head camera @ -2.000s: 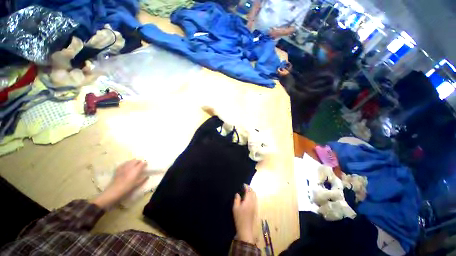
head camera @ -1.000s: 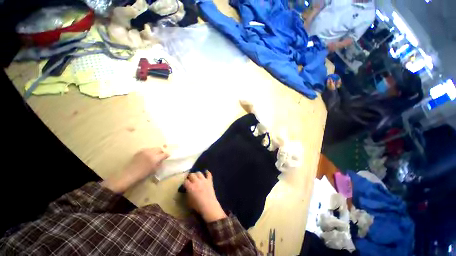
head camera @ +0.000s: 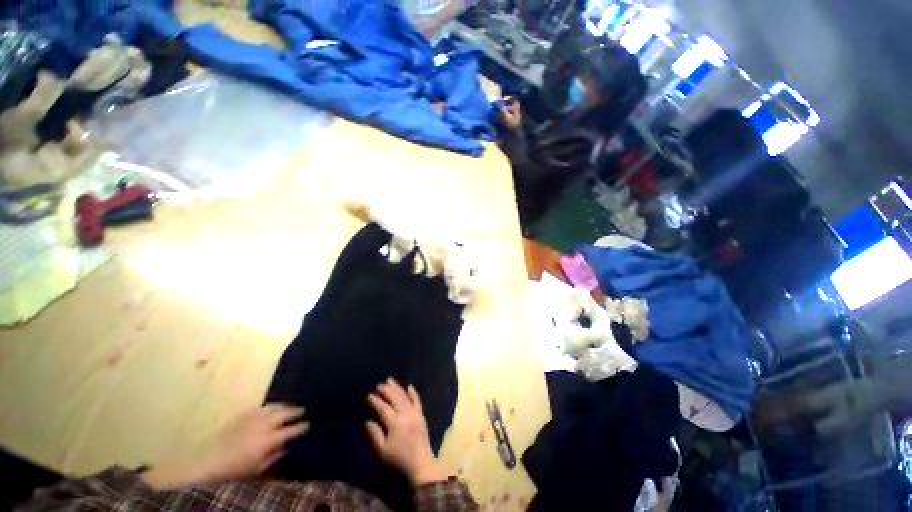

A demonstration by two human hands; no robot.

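Observation:
A black garment (head camera: pixel 350 330) lies flat on the pale wooden table (head camera: pixel 130 360), its cream ruffle trim (head camera: pixel 435 265) at the far end. My left hand (head camera: pixel 235 440) lies at the garment's near left edge, fingers spread on the cloth. My right hand (head camera: pixel 402 428) rests palm down on the garment's near right part, fingers apart. Neither hand visibly grips the cloth. The garment's near end is hidden by my hands and sleeves.
Thread snips (head camera: pixel 501 435) lie near the right table edge. A red-and-black tool (head camera: pixel 110 212), yellow sheets (head camera: pixel 45 275) and clear plastic (head camera: pixel 215 130) are at the left. Blue garments (head camera: pixel 380 85) lie at the back. More black garments (head camera: pixel 600 430) are at the right; a person (head camera: pixel 580 120) is beyond.
My left hand has moved from the white strip onto the garment's edge. My right hand has shifted from the garment's left edge to its near right part. The garment's left side is spread out nearer me.

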